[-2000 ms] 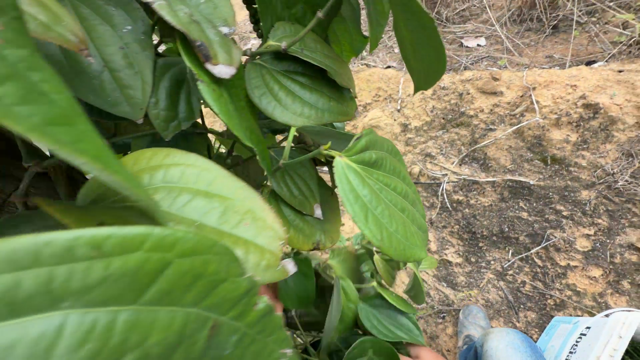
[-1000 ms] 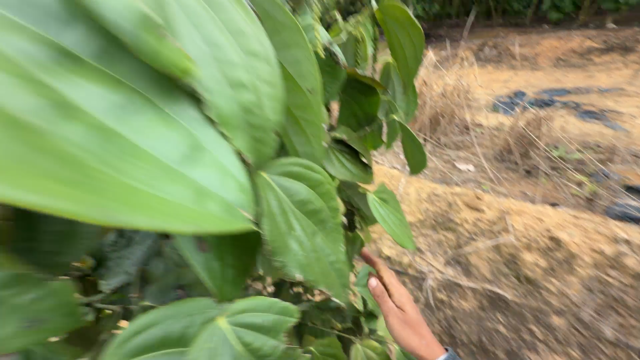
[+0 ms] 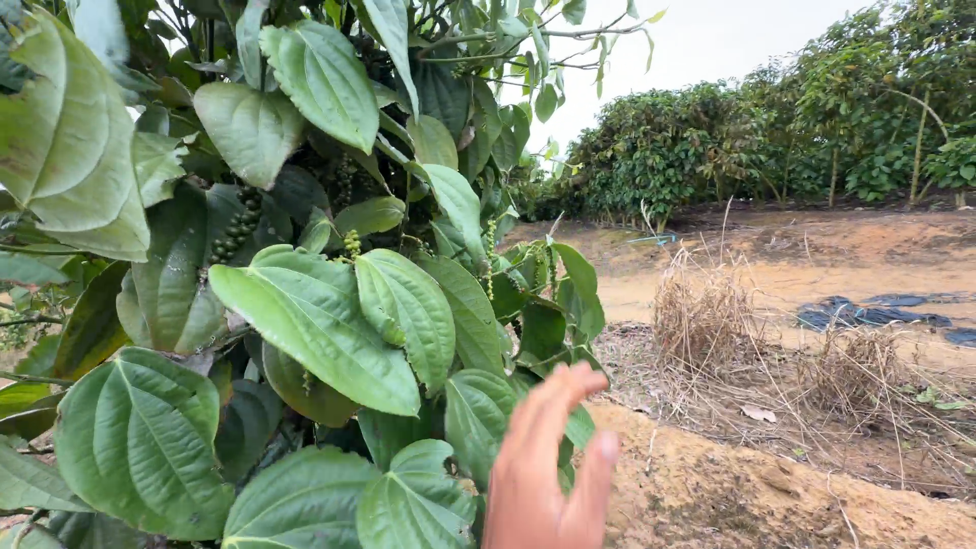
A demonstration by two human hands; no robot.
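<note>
A pepper vine with broad green leaves fills the left and middle of the view. Among them hang a cluster of dark green peppercorns and a thin, lighter green spike. My right hand, blurred, is raised at the bottom centre in front of the vine's right edge. Its fingers are spread and nothing is held. Whether the fingertips touch the leaves behind them cannot be told. My left hand is out of the frame.
Dry grass tufts stand on bare brown soil at the right. Black plastic sheeting lies farther back. A row of leafy bushes borders the ground behind, and thin vine branches reach out at the top.
The view has swung up, bringing the bushes and sky into sight. My right hand, low beside the leaves a second ago, now shows larger with its fingers raised and spread.
</note>
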